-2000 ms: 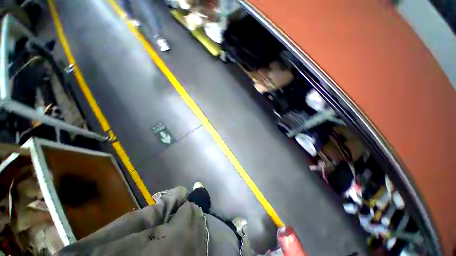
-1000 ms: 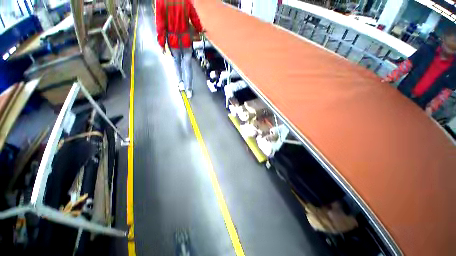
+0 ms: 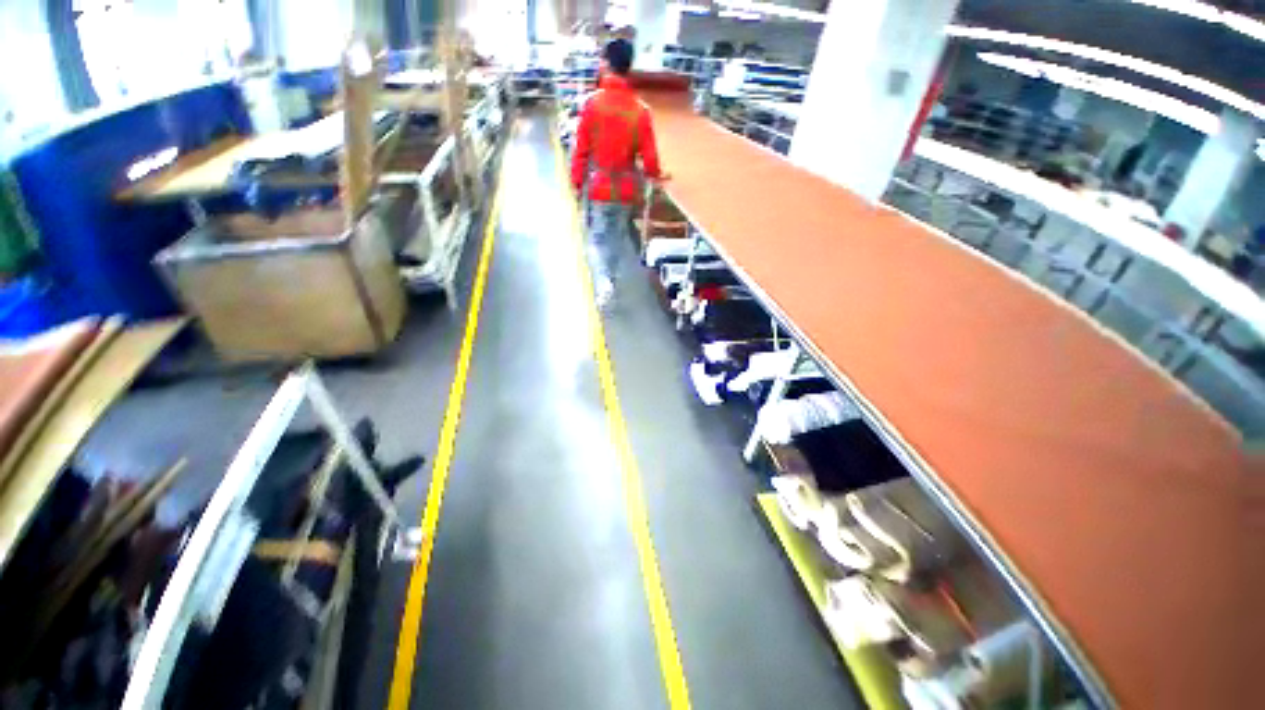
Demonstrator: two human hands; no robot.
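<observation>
Neither of my hands is in the picture. The nearest large thing in front of me is a long table covered with a rust-orange fabric sheet (image 3: 999,361), running from the lower right away to the back. Under it lie rolls and bundles, white, black and tan, blurred in part, with a yellow strip (image 3: 832,610) low at their outer side. No papers are in view.
A grey aisle (image 3: 534,458) runs ahead between yellow lines. A person in a red top (image 3: 615,146) is beside the table. At left are a white metal frame (image 3: 229,527) with dark rolls, a tan box (image 3: 285,298) and boards (image 3: 83,402). A white pillar (image 3: 867,97) stands beyond the table.
The view has lifted and shows more of the aisle ahead. The person in red appears further right in the picture. The person beyond the table at right has left view.
</observation>
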